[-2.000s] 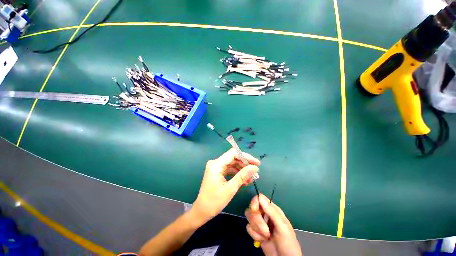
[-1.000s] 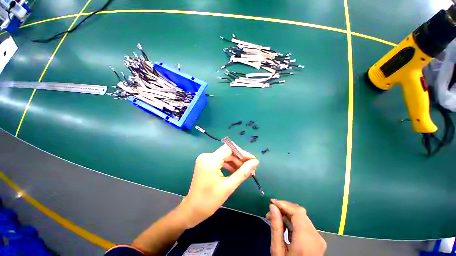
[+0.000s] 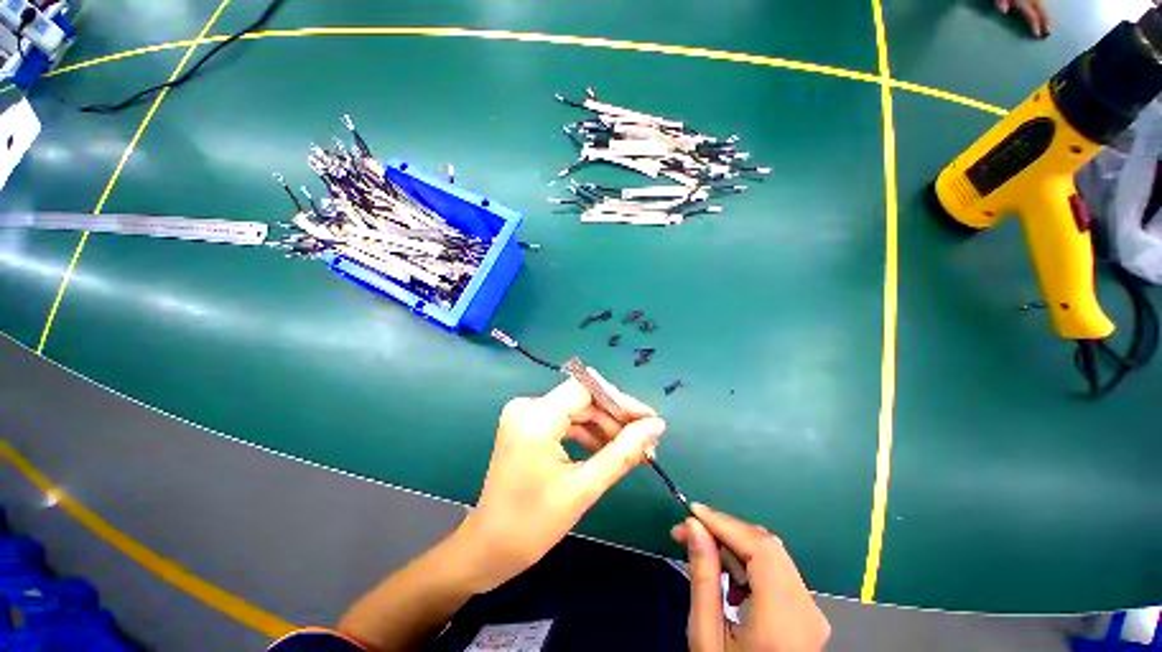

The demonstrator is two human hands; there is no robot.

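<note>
My left hand holds a wire lead by its whitish sleeved middle, between thumb and fingers. One thin dark end points up left towards the blue parts bin; the other runs down right to my right fingertips. My right hand is closed at that end, around a slim dark tool mostly hidden in the fingers. Whether the fingertips grip the lead's tip or something on it is too small to tell. Black tubing pieces lie scattered on the green mat beyond my hands.
The bin is full of leads. A loose pile of leads lies beyond the tubing pieces. A yellow heat gun stands at right beside a clear plastic bag. A steel ruler lies at left. Another person's hand shows at top right.
From two seconds ago to now, my right hand has moved right and down. Since one second ago, the lead's lower end has come to meet my right fingertips. Another person's hand has appeared.
</note>
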